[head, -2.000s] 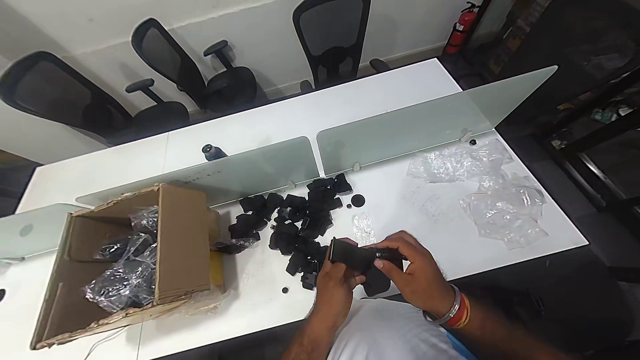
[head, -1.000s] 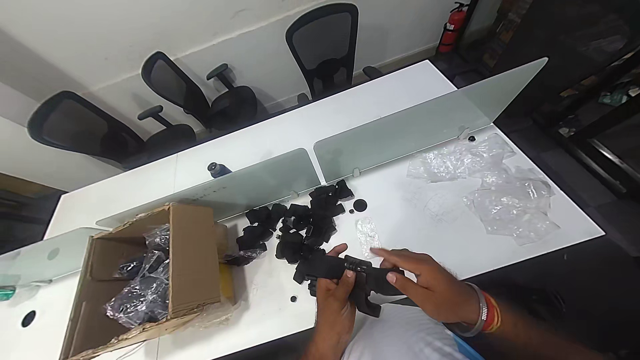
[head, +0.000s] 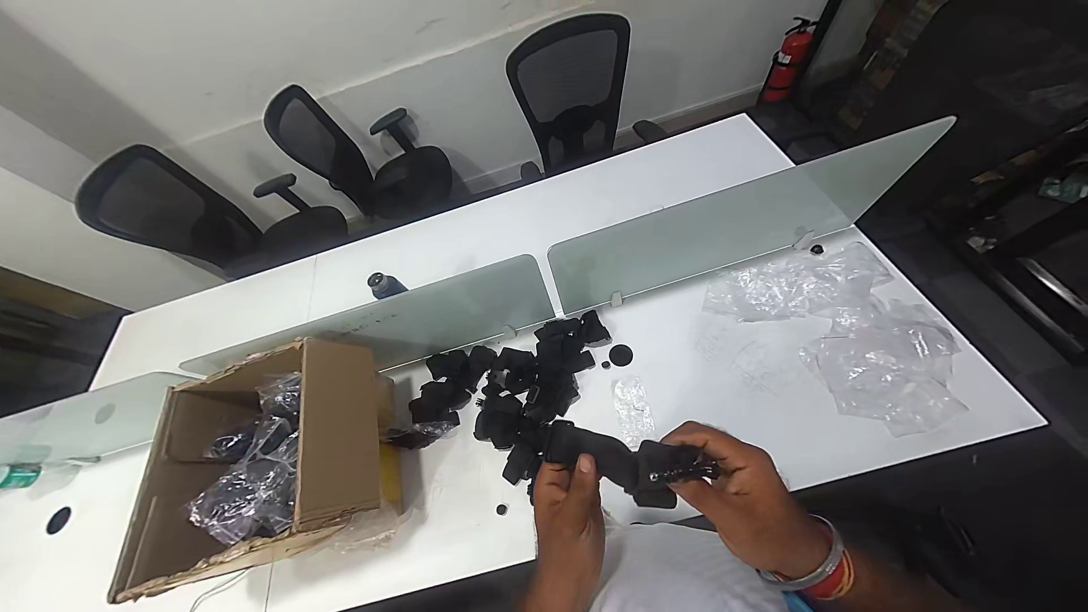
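My left hand (head: 571, 501) grips one end of a black strap-like part (head: 595, 450), its thumb on top. At the other end my right hand (head: 735, 493) holds a black block-shaped piece (head: 659, 467) with a dark, shiny jagged part along it. Whether the strap and the block are one item I cannot tell. Just beyond my left hand lies a heap of black parts (head: 510, 395) on the white table. A small clear plastic bag (head: 632, 408) is flat beyond my right hand, and a black disc (head: 620, 355) rests near the heap.
An open cardboard box (head: 340, 433) holding plastic-wrapped dark items stands at the left. Crumpled clear plastic bags (head: 884, 357) are spread at the right. Frosted glass dividers (head: 680, 255) run along the table, with a dark bottle (head: 385, 285) behind. Mesh chairs (head: 571, 76) stand beyond.
My hands have moved apart from being close together. The black item, compact between them one second ago, now stretches from one hand to the other.
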